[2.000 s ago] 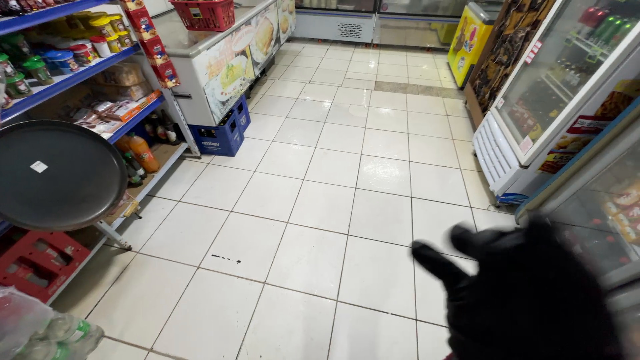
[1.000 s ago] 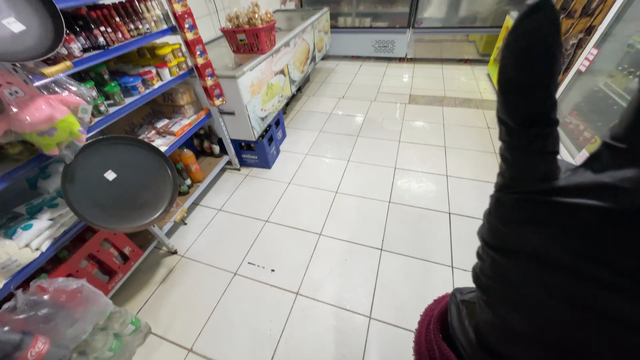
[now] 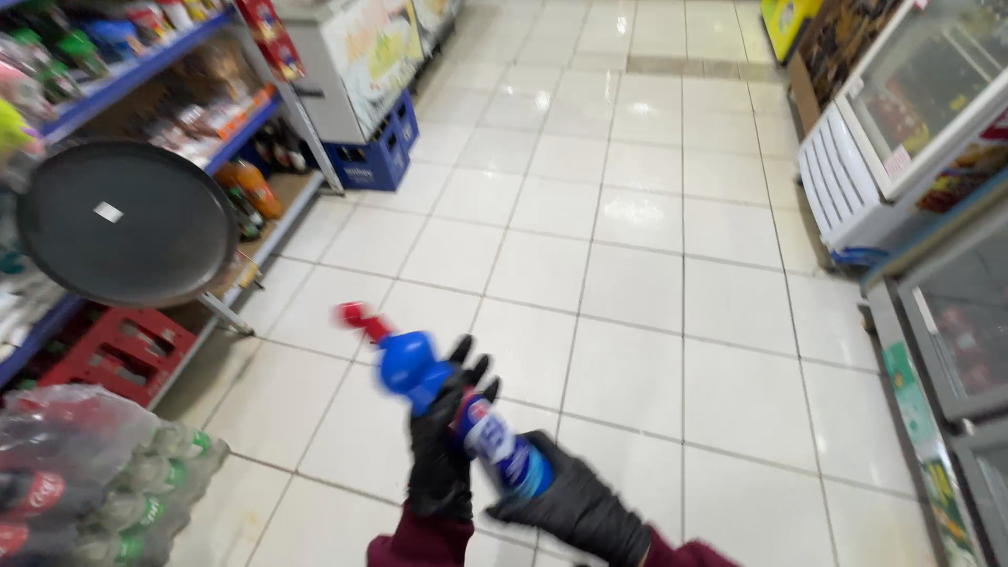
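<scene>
A blue bottle with a printed label, a bulbous blue upper part and a red tip lies slantwise across both of my black-gloved hands, its tip toward the upper left. My left hand is wrapped about its middle, some fingers raised and spread beyond it. Around the bottle's base my right hand is closed, with the palm partly hidden. Maroon sleeves cover both wrists. The bottle is somewhat blurred, so its exact kind is unclear.
Shelves with blue edges, a round dark pan, a red crate and wrapped drink bottles line the left. Blue crates stand by a chest freezer. Glass-door coolers flank the right side of the tiled floor.
One gloved hand was large at the right in the earlier frames; now both hands show lower down, holding the blue bottle, which neither earlier frame shows.
</scene>
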